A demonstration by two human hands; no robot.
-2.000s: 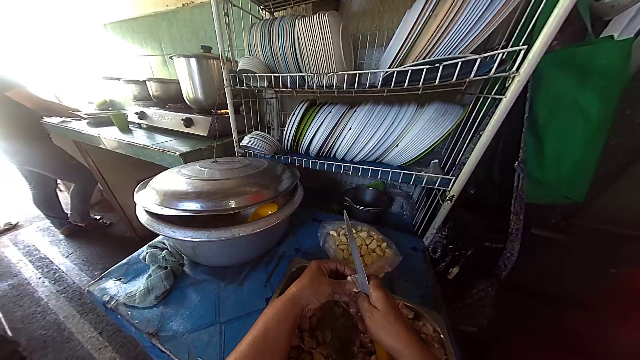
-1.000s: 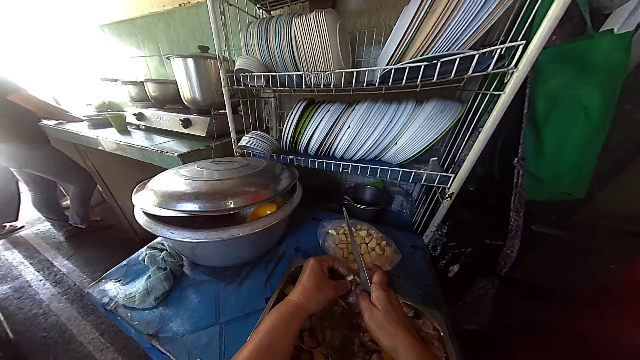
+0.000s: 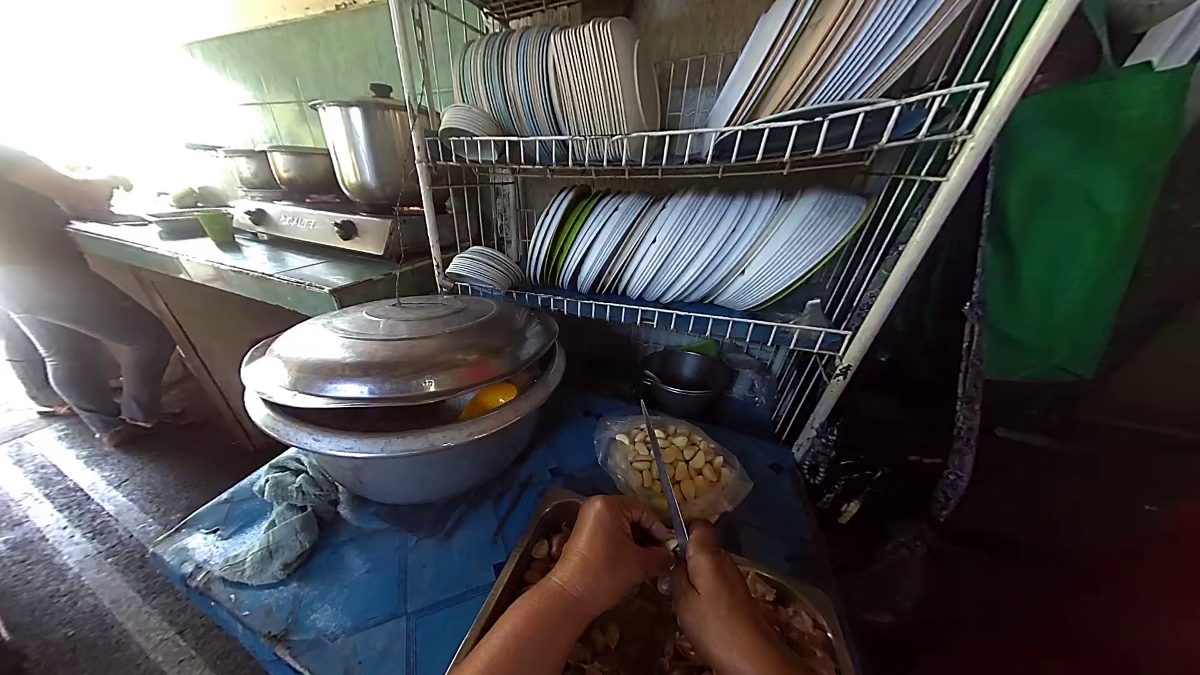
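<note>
My right hand [image 3: 717, 600] is closed on a knife [image 3: 664, 473], whose blade points up and away. Close against it, my left hand [image 3: 614, 553] pinches a small pale piece, apparently a garlic clove [image 3: 671, 546], at the base of the blade. Both hands are over a metal tray [image 3: 502, 600] holding unpeeled cloves and papery skins. Just beyond them, a clear plastic bag [image 3: 736, 487] of peeled garlic cloves [image 3: 689, 461] rests on the blue tiled table [image 3: 375, 562].
A large metal basin [image 3: 403, 464] with a tilted lid [image 3: 403, 347] stands left, by a crumpled cloth [image 3: 281, 534]. Behind are a dark bowl [image 3: 686, 375] and a wire rack [image 3: 703, 323] of plates. Pots sit on a gas stove [image 3: 319, 225]; a person [image 3: 66, 309] stands far left.
Both hands stay over the tray, with small shifts of the fingers and knife. The person at the far left has changed posture.
</note>
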